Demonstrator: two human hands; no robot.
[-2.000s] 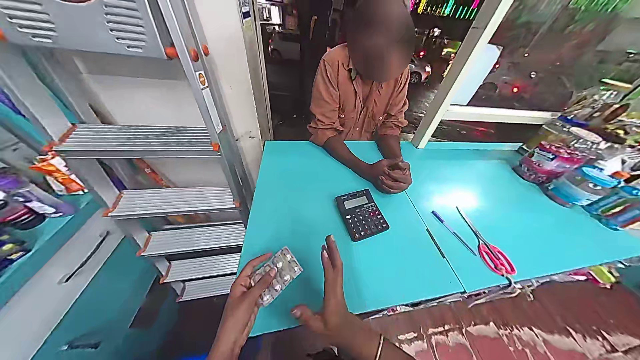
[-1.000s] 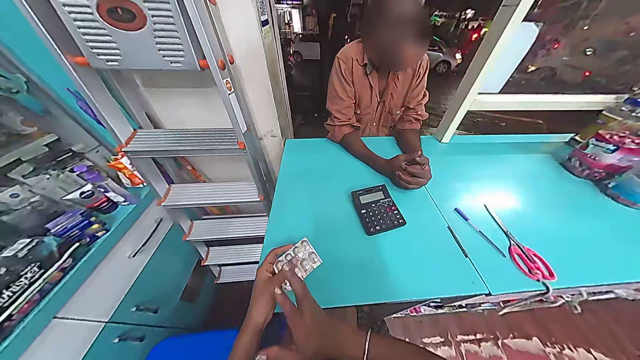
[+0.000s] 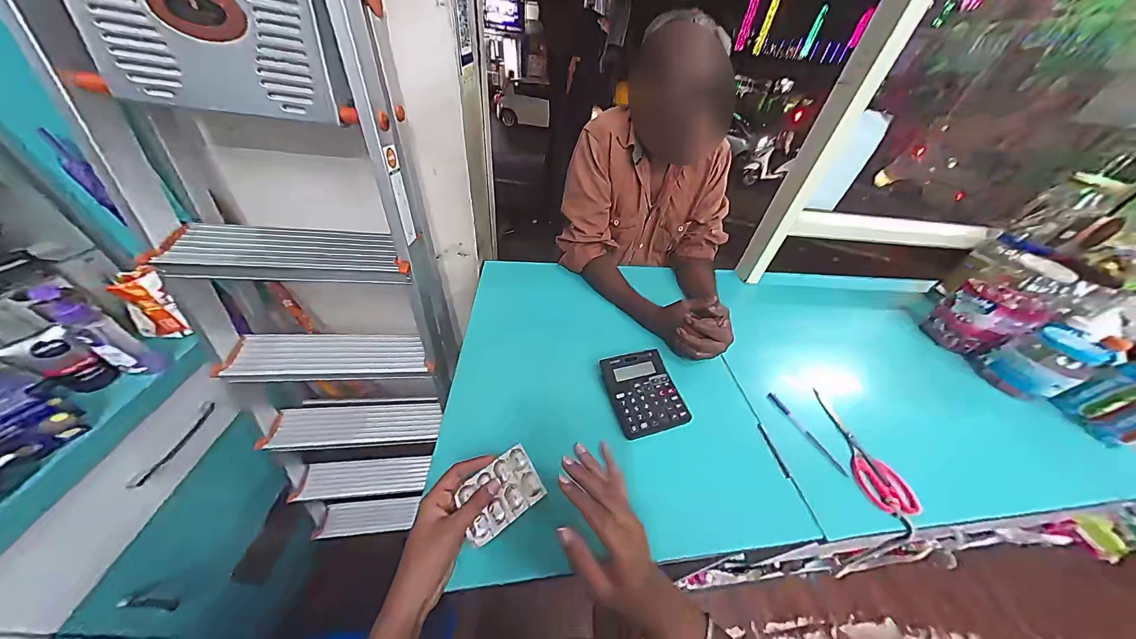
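My left hand point(image 3: 448, 515) holds a blister pack of tablets point(image 3: 502, 495) between thumb and fingers, tilted over the near left edge of the turquoise counter point(image 3: 550, 355). Just to the right, my right hand point(image 3: 608, 524) is held with fingers spread, touching nothing. A black calculator point(image 3: 644, 393) lies on the counter beyond my hands. Farther right are a blue pen point(image 3: 806, 433) and scissors with pink handles point(image 3: 879, 479), their blades pointing away from me.
A person in an orange-brown shirt point(image 3: 652, 195) leans on the counter's far side with hands clasped. At left stands an aluminium stepladder point(image 3: 328, 355) beside drawers and shelved packets point(image 3: 71, 355). Plastic jars point(image 3: 1056, 355) line the counter's right end. A white frame post point(image 3: 825, 151) rises behind.
One second ago my right hand was at the blister pack; now it is apart from it, to the right, with fingers spread. The pack remains in my left hand.
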